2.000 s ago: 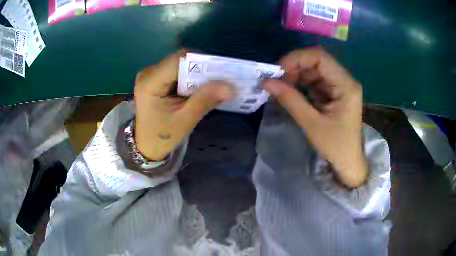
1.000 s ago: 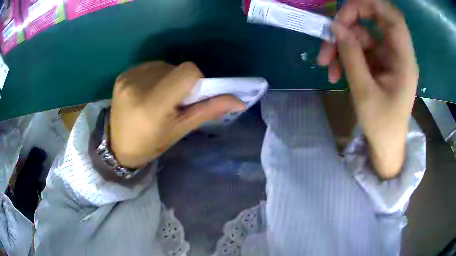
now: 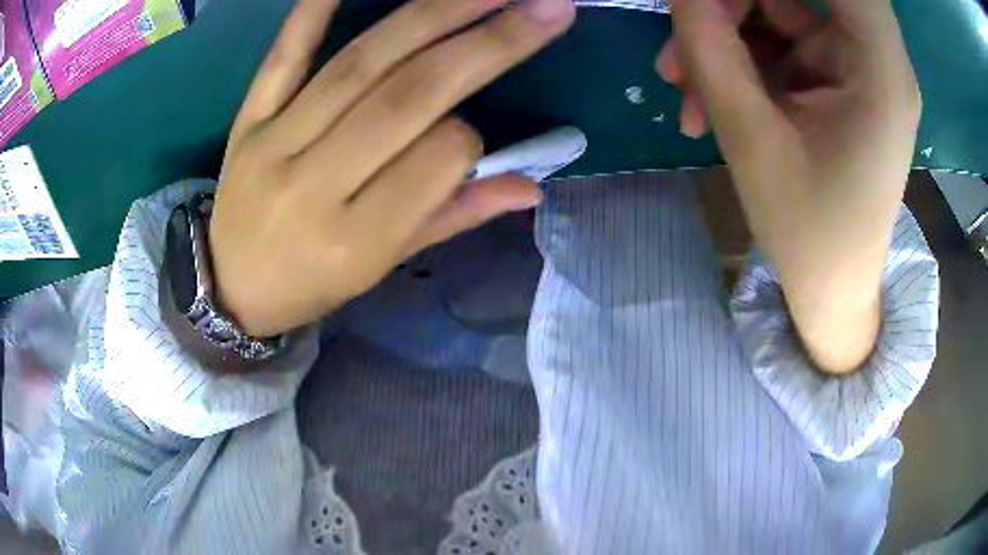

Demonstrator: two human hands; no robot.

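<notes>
My left hand holds a folded white label stack between thumb and bent finger, mostly hidden. Its other fingers stretch up and right, a fingertip beside a narrow printed sticker at the top edge. My right hand is at the upper right, palm partly showing and fingers curled. The sticker's right end meets its thumb side; the pinching tips are cut off by the top edge. Whether the sticker touches a box cannot be seen.
Pink boxes with white labels lie side by side at the upper left on the green bench. A printed label sheet lies at the bench's left edge. The bench's near edge runs just below my hands.
My left hand has moved up, its fingers now spread toward the sticker. My right hand and the sticker, lifted off the stack earlier, have shifted slightly up and left.
</notes>
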